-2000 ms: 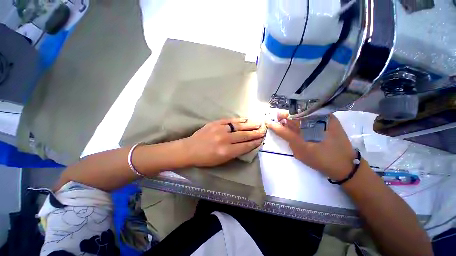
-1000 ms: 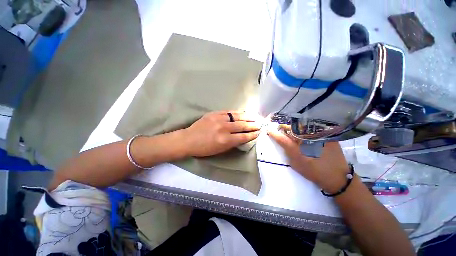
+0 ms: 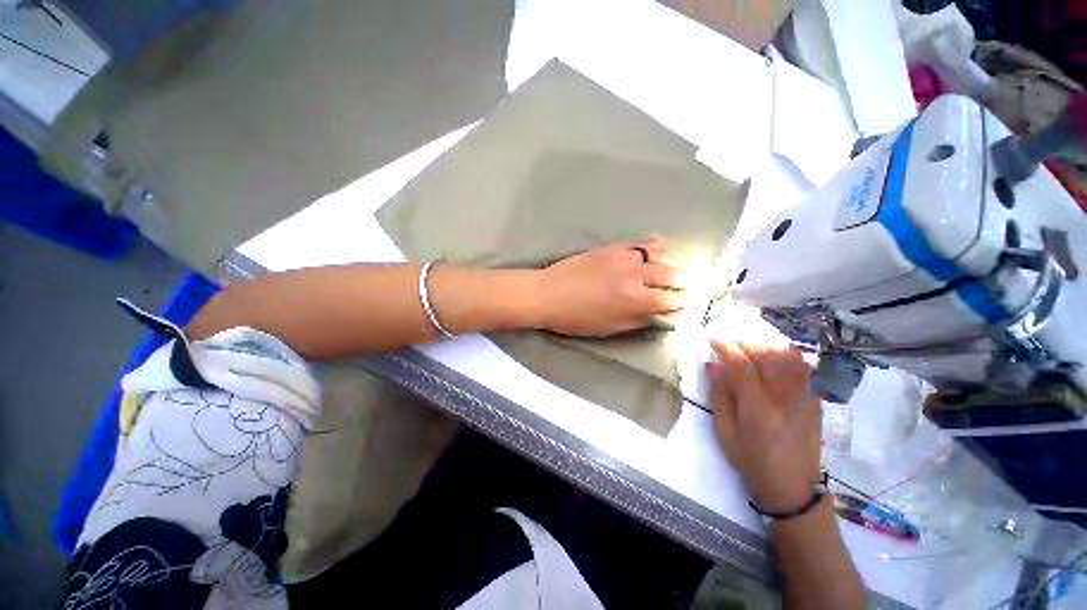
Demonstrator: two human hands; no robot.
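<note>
A khaki garment panel (image 3: 584, 197) lies on the white table left of the needle area. My left hand (image 3: 608, 290) lies flat on it, palm down, fingertips at its right edge in the bright light. My right hand (image 3: 765, 399) is just right of the panel, below the machine head, its fingers bent and close together; whether they pinch anything is too washed out to tell. The white sewing machine head (image 3: 882, 226) with a blue stripe stands above and right of my hands. Glare hides the needle and presser foot.
A second large khaki panel (image 3: 322, 113) lies at the upper left. A measuring tape (image 3: 525, 435) runs along the front table edge. Blue and pink snips (image 3: 876, 515) and clear plastic (image 3: 977, 500) lie at the right. Khaki cloth (image 3: 364, 465) hangs below the table edge.
The view has swung, so the machine head shows further right and more of the table's far side is visible. My right fingers have drawn back a little from the needle area. My left hand stays on the panel.
</note>
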